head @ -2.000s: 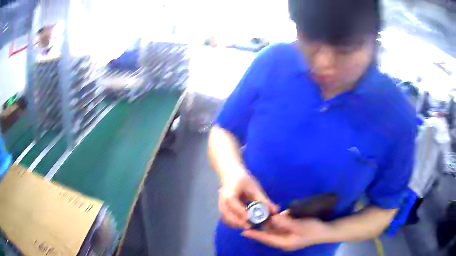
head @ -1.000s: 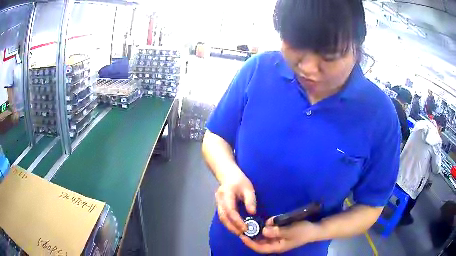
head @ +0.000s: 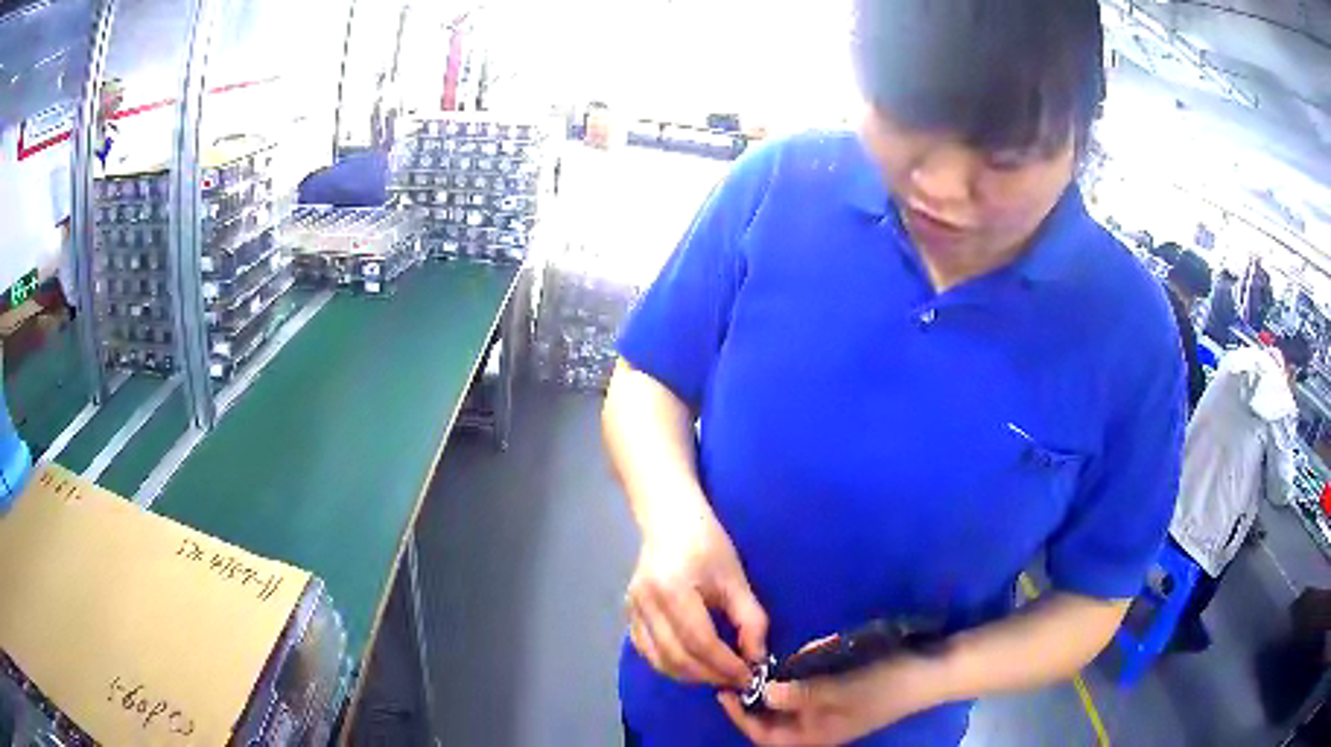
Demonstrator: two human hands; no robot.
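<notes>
Neither of my hands is in the picture. A person in a blue polo shirt (head: 934,423) stands close in front of me, looking down. That person's hands hold a small round black-and-silver part (head: 758,683) between the fingertips, turned nearly edge-on. A dark, long object (head: 861,648) also lies in one of their hands; I cannot tell what it is. At the lower left a tan cardboard sheet (head: 146,606) with handwritten marks covers a stack of clear plastic trays (head: 310,664).
A long table with a green mat (head: 329,394) runs away on the left. Stacked full trays (head: 470,187) stand at its far end, more behind metal posts (head: 191,219). A grey floor aisle (head: 511,584) lies beside it. A person in a light jacket (head: 1233,453) is at the right.
The view has steadied and shifted slightly. The person's fingers have turned the small part from face-on to nearly edge-on.
</notes>
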